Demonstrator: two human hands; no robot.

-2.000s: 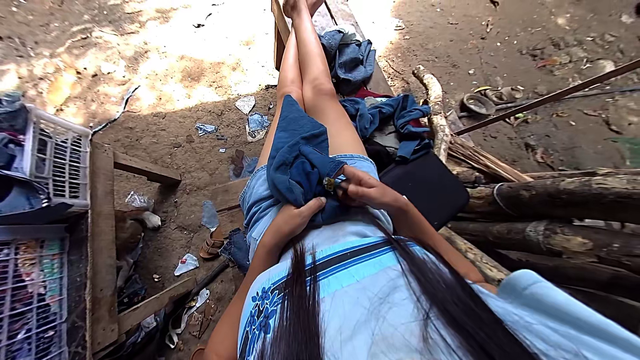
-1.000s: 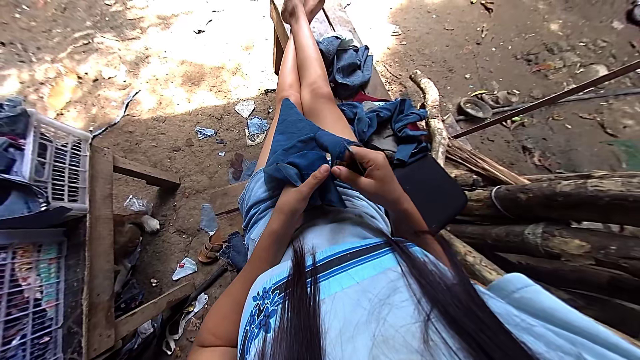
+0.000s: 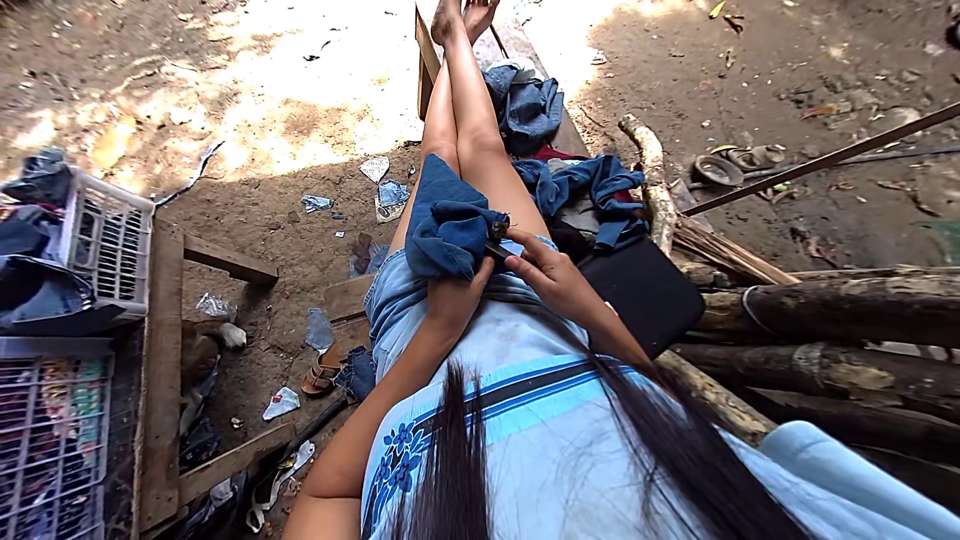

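A bunched piece of dark blue denim cloth point(image 3: 450, 225) lies over my thighs, above my light denim shorts. My left hand point(image 3: 457, 296) holds its lower edge, the fingers partly hidden by the folds. At the cloth's right side my right hand point(image 3: 546, 270) grips a small dark tool point(image 3: 498, 250), whose exact kind I cannot tell. Just above the tool, a small brownish piece point(image 3: 499, 228) with loose threads shows at the edge of the cloth.
Denim garments point(image 3: 529, 109) and more cloth point(image 3: 585, 195) lie on the bench to the right of my legs. Beside my right forearm is a black flat pad point(image 3: 641, 296). Logs point(image 3: 825, 307) are stacked at right. Plastic crates point(image 3: 112, 240) and a wooden frame point(image 3: 161, 375) stand at left; an animal lies behind the frame.
My right hand has drawn slightly away from the cloth, and the dark tool now shows in its fingers. The cloth is more bunched up over my left hand.
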